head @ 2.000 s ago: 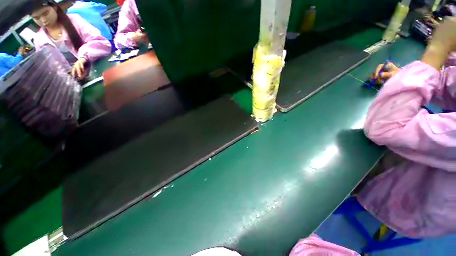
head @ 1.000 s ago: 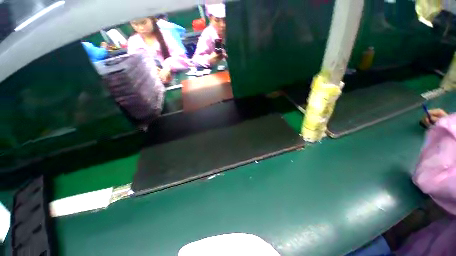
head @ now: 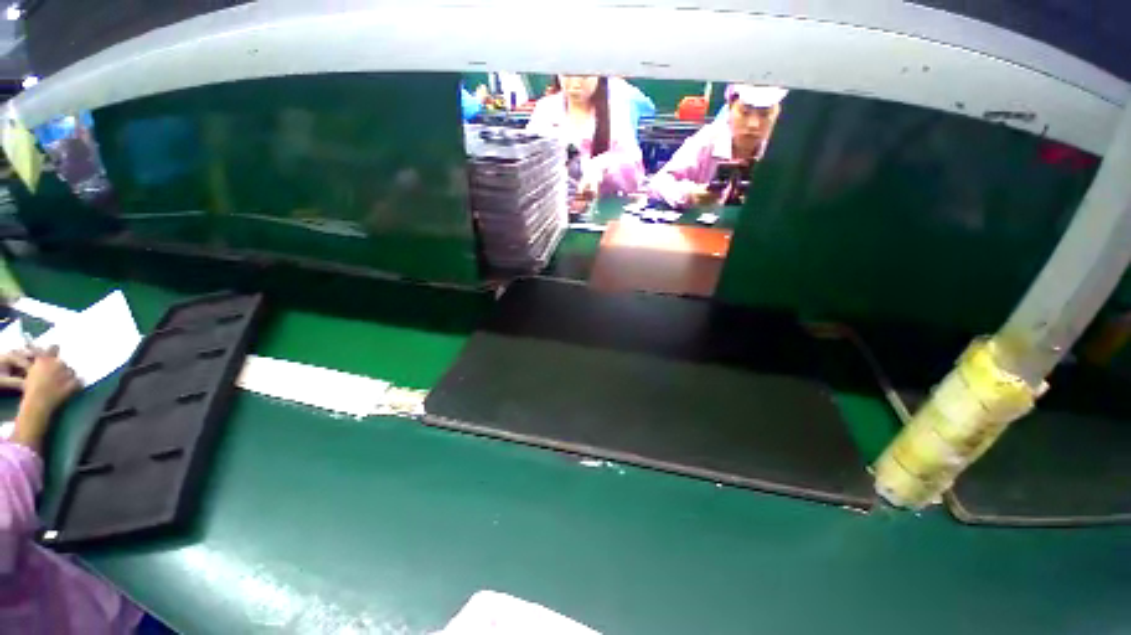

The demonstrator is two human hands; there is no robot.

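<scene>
Neither of my hands is in the picture. A long black mat (head: 645,403) lies flat along the back of the glossy green bench (head: 409,533) in front of me. A black phone tray (head: 155,422) with several recessed pockets lies at the left; no phone shows in it. A blank white shape (head: 515,617) is cut off by the bottom edge; I cannot tell what it is.
A neighbour's hands rest by white paper (head: 97,337) at the far left. A yellow-taped post (head: 955,422) stands right of the mat. Behind the green partition (head: 285,186) are stacked trays (head: 518,205), an orange-brown board (head: 660,257) and two people in pink smocks.
The view has swung left and levelled. The black tray and the left neighbour's hands and paper have come into view. The right neighbour has left the picture; the post now stands farther right.
</scene>
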